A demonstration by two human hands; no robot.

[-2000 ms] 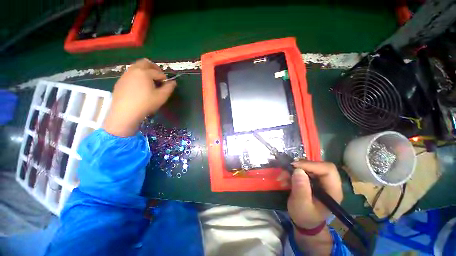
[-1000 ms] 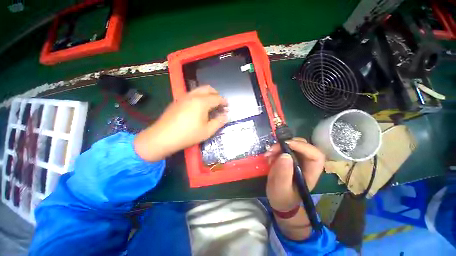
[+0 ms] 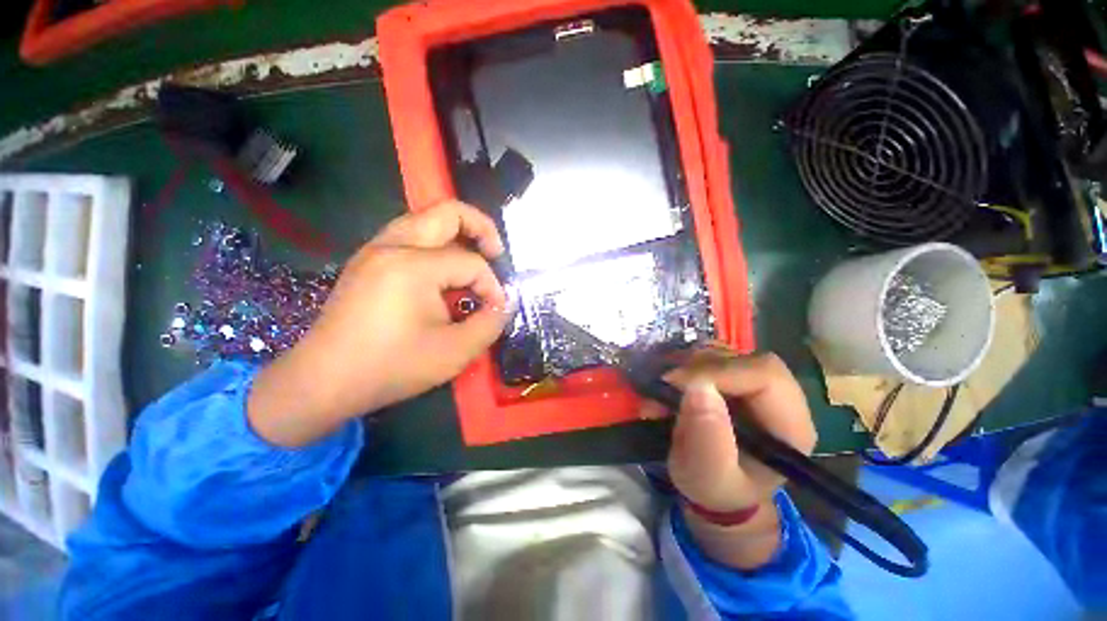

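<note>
The open tablet (image 3: pixel 583 134) lies in a red foam frame (image 3: pixel 421 134), its circuit board (image 3: pixel 607 315) at the near end. My left hand (image 3: pixel 401 309) is at the board's left edge with its fingertips pinched together. A small round wired part (image 3: pixel 463 306) shows between its fingers; the fingertips' exact hold on the lead is too small to tell. My right hand (image 3: pixel 741 425) holds the black soldering iron (image 3: pixel 789 459), its thin tip pointing up-left over the board. Whether the tip touches is unclear. A pile of small wired parts (image 3: pixel 231 297) lies left of my left hand.
A white foam tray (image 3: pixel 103 285) stands at the far left. A black block with red wires (image 3: pixel 200 118) lies behind the pile. A black fan (image 3: pixel 886 152) and a white cup (image 3: pixel 850 315) on cardboard (image 3: pixel 1008 364) are right. Another red frame (image 3: pixel 85 30) is top left.
My left hand has moved off the tablet's middle to the board's left edge, with a small part showing in it. The iron's tip has swung from the frame's right side over the board.
</note>
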